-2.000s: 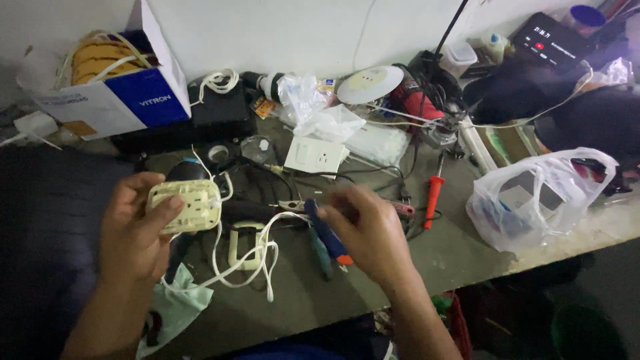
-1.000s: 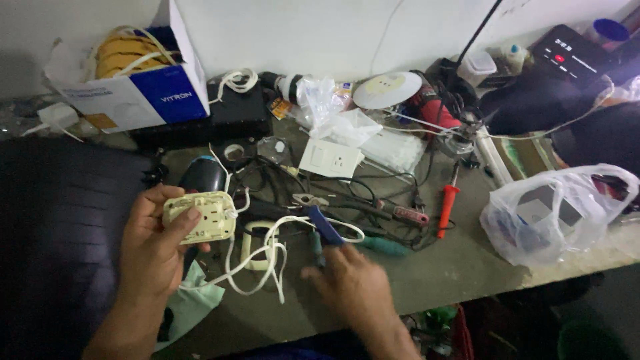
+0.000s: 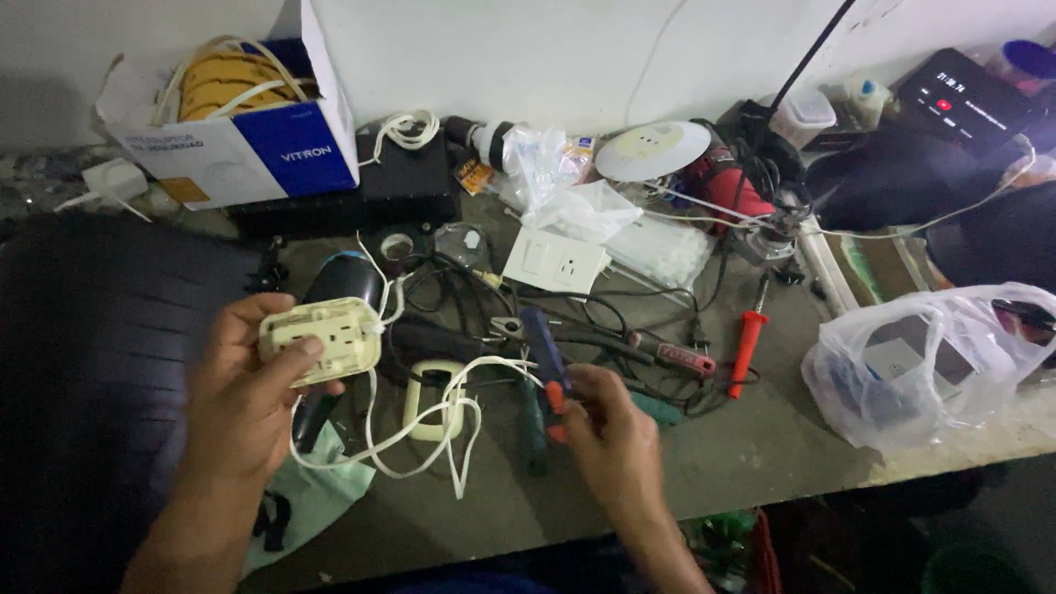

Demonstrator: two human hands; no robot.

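Observation:
In my left hand (image 3: 256, 371) is a cream electrical outlet (image 3: 330, 342), thumb across its face. White wires (image 3: 412, 429) run from its right side and loop over the bench. My right hand (image 3: 610, 429) is closed on a blue and red hand tool (image 3: 546, 355), its blue end pointing up and away; its exact kind cannot be told. The end of a white wire reaches the tool; whether it is gripped there is unclear. Between my hands lies a cream outlet frame (image 3: 410, 412). Metal plier jaws (image 3: 505, 327) show just left of the tool.
A soldering iron with a red handle (image 3: 747, 355) lies right of my right hand. Beyond are a white switch and outlet plate (image 3: 554, 262), cable ties (image 3: 660, 252) and a Vitron box (image 3: 247, 157). A plastic bag (image 3: 932, 363) sits at the right edge, a dark backrest-like object (image 3: 107, 371) at left.
My right hand has closed on the blue and red tool, which now stands more upright over the wires. My left hand still holds the outlet.

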